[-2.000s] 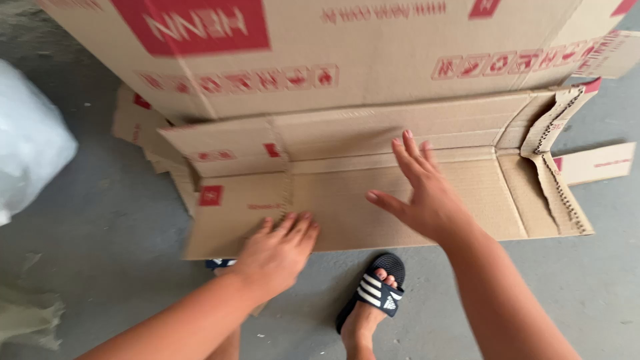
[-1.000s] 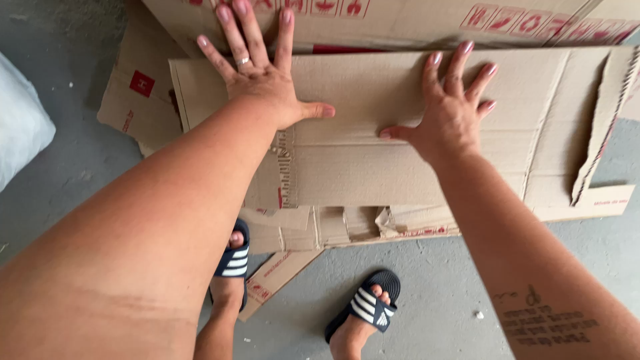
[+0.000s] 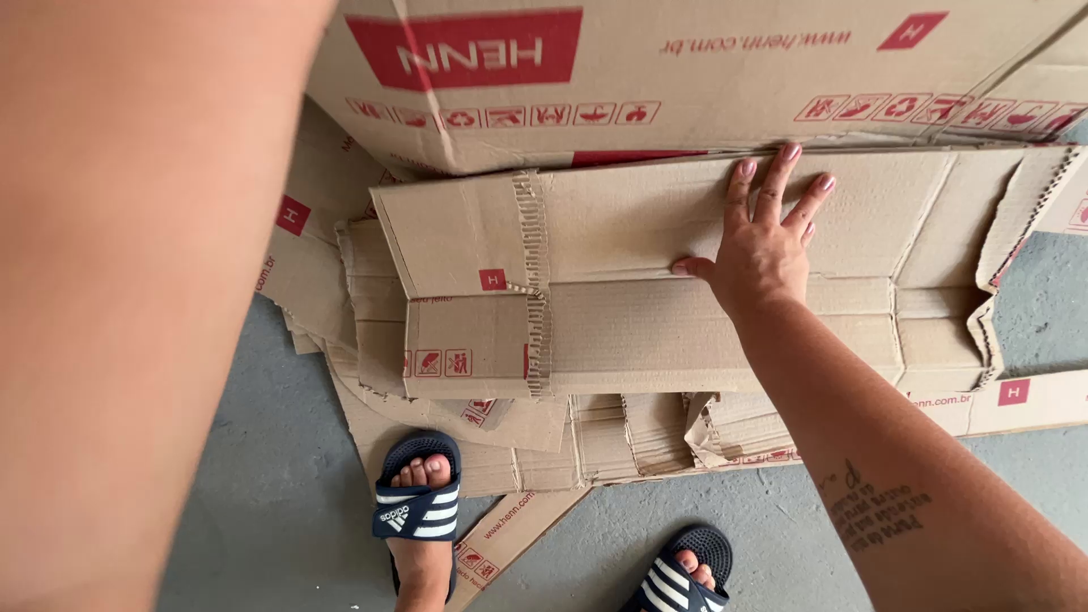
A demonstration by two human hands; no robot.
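Observation:
My right hand (image 3: 765,246) lies with its fingers spread on the upper panel of a creased cardboard sheet (image 3: 637,331), palm down. The sheet has torn, corrugated edges and a fold running along its length. My left forearm (image 3: 144,255) reaches up across the left side of the view, and the left hand is outside the frame. Behind the sheet, a large printed cardboard panel (image 3: 722,85) spans the top of the view. More flattened cardboard pieces (image 3: 535,467) lie beneath the sheet.
On the grey floor (image 3: 272,510) stand my feet in a left slide sandal (image 3: 416,510) and a right slide sandal (image 3: 688,569). A cardboard strip (image 3: 518,535) lies between them. Further cardboard (image 3: 314,170) sticks out at the left, and a pale strip (image 3: 1028,399) at the right.
My left hand, on the cardboard one second ago, has gone up and out of view. My right hand still rests on the sheet. The sheet's lower part, now visible, shows a crease.

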